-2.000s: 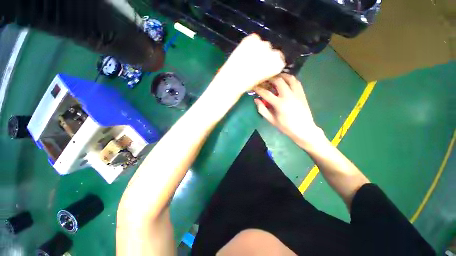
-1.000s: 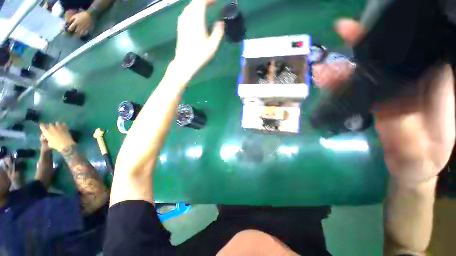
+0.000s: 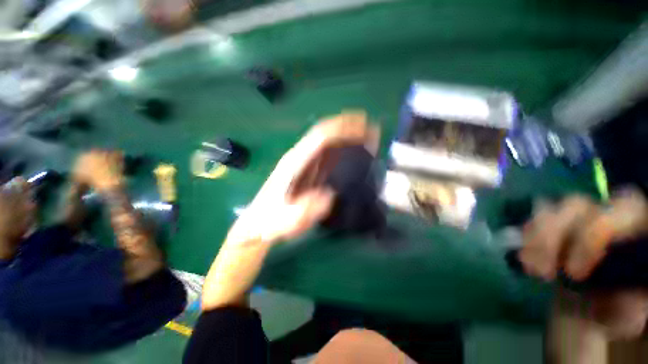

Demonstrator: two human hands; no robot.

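Note:
The frame is blurred by motion. My left hand (image 3: 298,185) holds a black cylindrical unit (image 3: 352,188) at the centre, just left of the screw feeder. My right hand (image 3: 568,238) is at the right edge, its fingers curled around a dark tool (image 3: 622,266) that looks like the electric screwdriver; its tip is blurred. The blue-and-white screw feeder (image 3: 455,102) stands on the green bench between my hands.
A cream tape roll (image 3: 206,165) lies against a black cylinder (image 3: 235,153) at left. Another cylinder (image 3: 267,83) lies farther back. A yellow-headed hammer (image 3: 165,182) lies near a co-worker's tattooed arm (image 3: 126,231). Cables (image 3: 529,142) lie beside the feeder.
My view has turned, so the bench and feeder sit differently. My left hand has come back from beside the feeder's far side and now holds a black cylinder. My right hand now shows gripping the dark tool.

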